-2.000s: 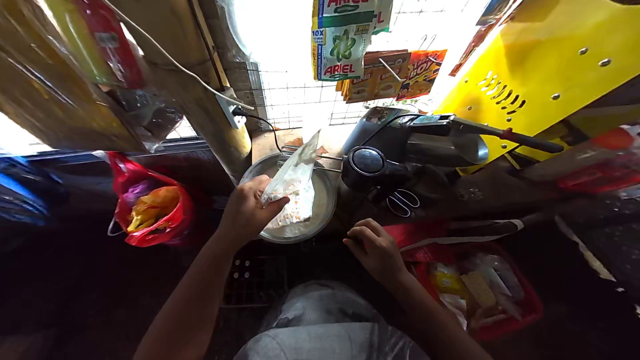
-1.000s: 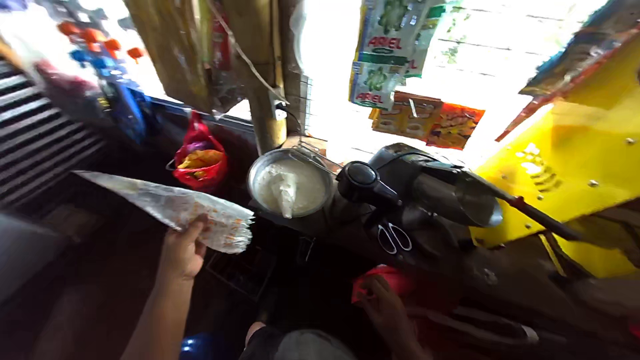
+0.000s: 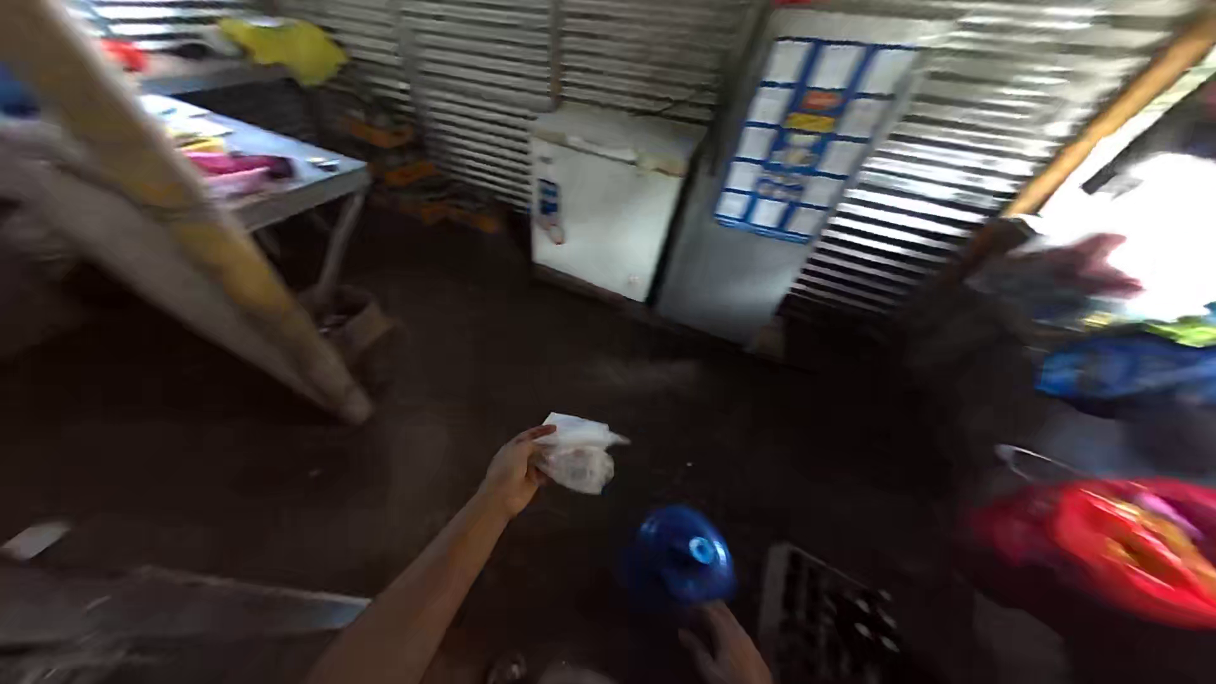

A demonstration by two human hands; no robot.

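Observation:
My left hand [image 3: 518, 472] is closed on a whitish plastic bag [image 3: 578, 454] with something pale inside, held out over the dark floor near the middle of the view. Lower and to the right, my right hand [image 3: 727, 646] is at the near side of a blue plastic water jug [image 3: 679, 556] with a light blue cap. The hand is dim and partly cut off by the frame's edge; whether it touches the jug I cannot tell.
A dark crate [image 3: 826, 608] lies right of the jug, with a red plastic bag [image 3: 1111, 546] beyond it. Ahead are a white chest freezer [image 3: 608, 214] and a metal panel bearing a calendar [image 3: 793, 138]. A slanting wooden post [image 3: 199, 228] and a table [image 3: 332, 171] stand at the left.
The view has swung far left, away from the pot and counter. The bag in my left hand, earlier above the pot, is now over the floor. My right hand no longer touches the red item.

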